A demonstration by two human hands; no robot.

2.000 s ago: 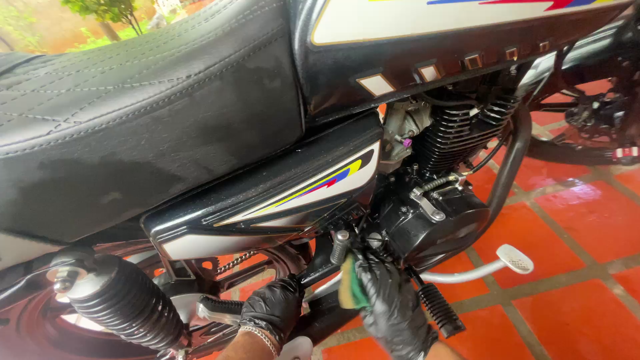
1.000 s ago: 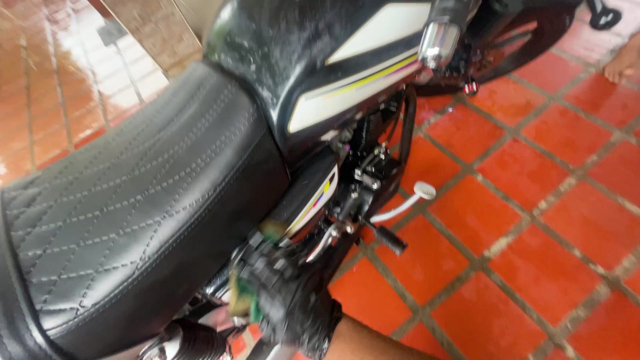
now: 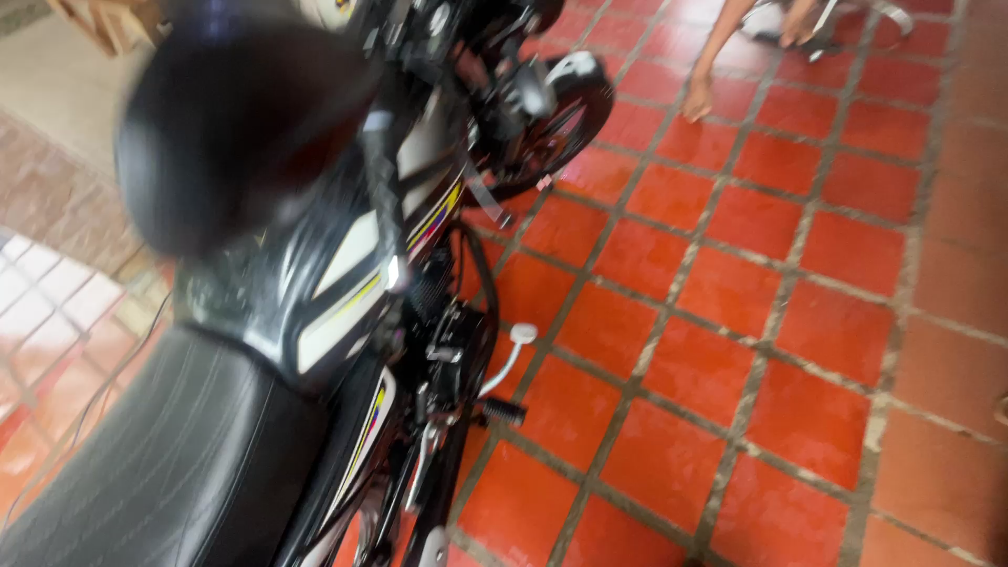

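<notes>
Neither of my hands shows in the head view now. A black motorcycle stands along the left side, its quilted black seat point(image 3: 181, 449) at the lower left. Ahead of the seat is the fuel tank point(image 3: 252, 291) with white and yellow stripes. A dark helmet point(image 3: 236, 134), blurred, covers part of the tank and handlebar. The handlebar grip point(image 3: 382, 181) points back toward the seat. Low on the near side are the engine point(image 3: 457, 339), a pale pedal point(image 3: 523, 333) and a black rubber footpeg point(image 3: 504, 411). The front wheel point(image 3: 567, 134) is at the top centre.
Shiny red floor tiles point(image 3: 685, 346) with grey joints spread right of the motorcycle. At the top right are another person's bare feet point(image 3: 698, 94), beside a metal chair or stand base point(image 3: 827, 24). A thin dark cable point(image 3: 118, 370) lies on the floor left of the seat.
The view has swung toward the motorcycle's front. My gloved hands, one with a green and yellow pad near the side panel earlier, are out of view. The helmet has come into view.
</notes>
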